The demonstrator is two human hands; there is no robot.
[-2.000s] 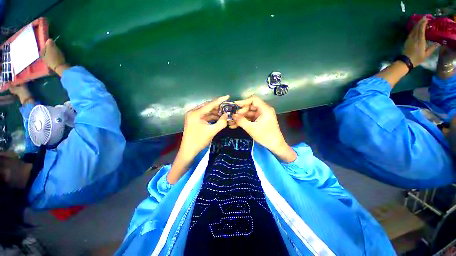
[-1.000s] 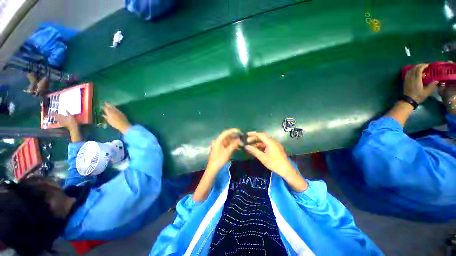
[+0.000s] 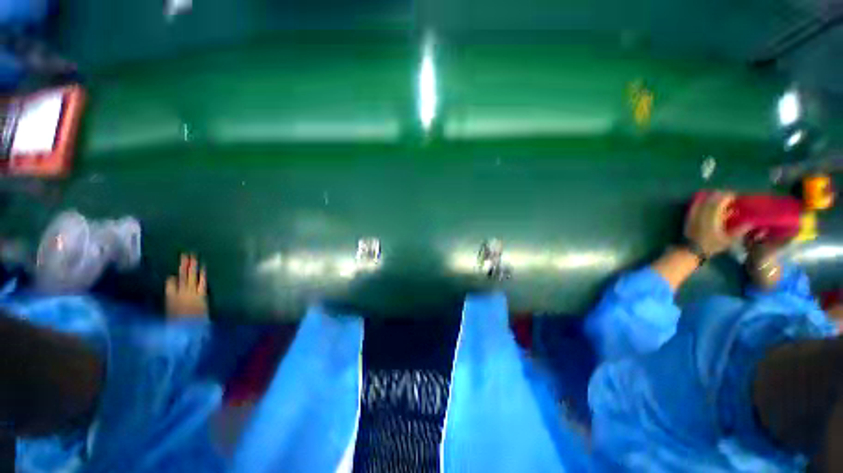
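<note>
Neither my left hand nor my right hand is in view; only the open front of my blue smock and a dark patterned top show at the bottom. A small silvery watch case or module lies on the glossy green surface left of centre, near its front edge. A small group of similar dark and silvery units lies to its right, apart from it. The frame is blurred, so their details cannot be told.
An orange-pink tray with a white sheet is at left, above a pale fan. A neighbour's hand rests at the left edge. At right another worker holds a red item. Yellow loops lie farther back.
My hands have left the picture. The unit they held appears to be the one now lying left of the others. The view has shifted, and the left neighbour's hand is now nearer the front edge.
</note>
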